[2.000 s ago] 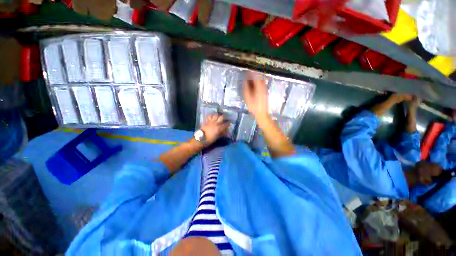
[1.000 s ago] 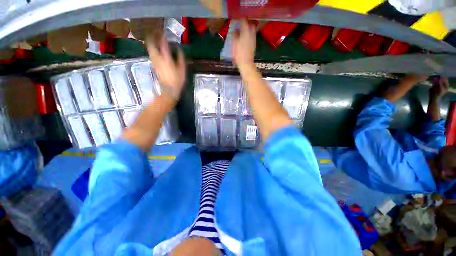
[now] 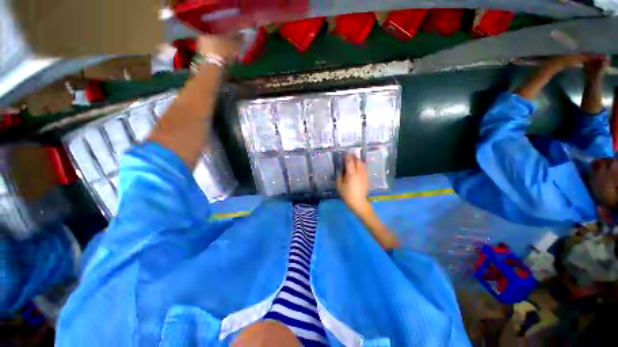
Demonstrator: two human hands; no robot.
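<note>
A clear blister tray (image 3: 280, 150) lies in front of me, with two rows of pockets that look whitish. My right hand (image 3: 354, 181) is at its lower row, fingertips down on a pocket right of the middle; whether it grips a wrapped item is unclear. My left hand (image 3: 220, 47) is blurred, stretched over the belt among small red cartons (image 3: 302, 32); its fingers are partly hidden at the shelf edge. A second filled tray (image 3: 116, 139) lies at left, partly covered by my left arm.
A large red box (image 3: 237, 12) and a brown carton (image 3: 91, 27) are at the shelf above. Another worker in a blue smock (image 3: 532, 159) is at right. A blue and red stool-like object (image 3: 503, 272) and bags (image 3: 589, 257) are at lower right.
My right hand has come down from the belt to the near tray. My left hand has moved up from the left tray to the red cartons. The view has shifted, and the brown carton shows larger.
</note>
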